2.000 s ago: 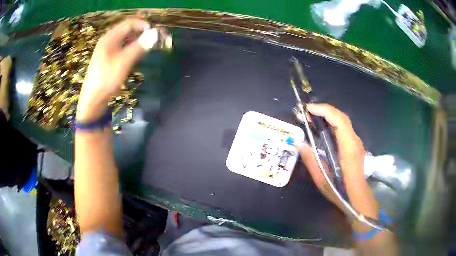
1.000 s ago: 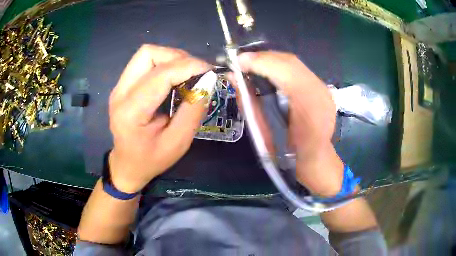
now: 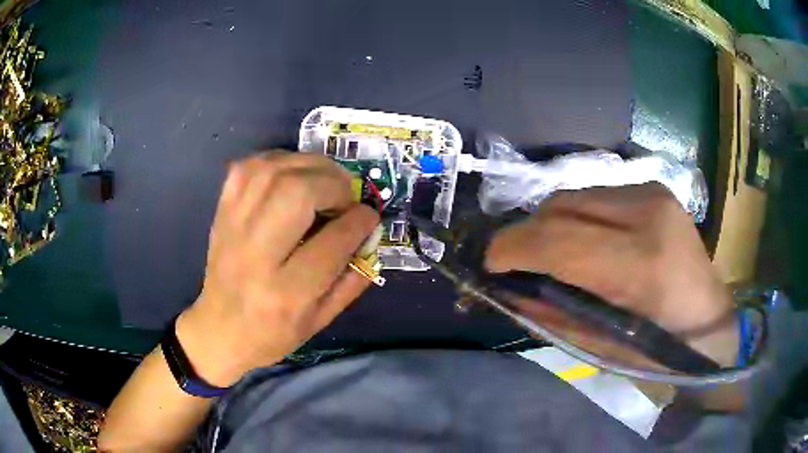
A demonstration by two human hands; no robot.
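The open white socket housing (image 3: pixel 450 142) lies on the dark mat. A blue component (image 3: pixel 431 164), a green circuit board (image 3: pixel 400 181) and a thin red wire show inside it. My left hand (image 3: pixel 283 239) covers the housing's left part and pinches a brass contact strip (image 3: pixel 365 270) at its lower edge. My right hand (image 3: pixel 611 265) holds the black soldering iron (image 3: pixel 585 310), with the pale tube along it. The iron's front end is over the housing's lower right side; exact tip contact cannot be told.
A plastic bag (image 3: pixel 594 177) around the cord lies right of the housing. A brass-strip pile (image 3: pixel 27 133) is at the far left. A raised bench edge (image 3: pixel 731 177) runs at right. A crate of brass parts (image 3: pixel 66 420) is at lower left.
The housing now shows more openly, with the bag at its right. My right hand has moved right and down with the iron, which now lies lower. My left hand has shifted slightly down.
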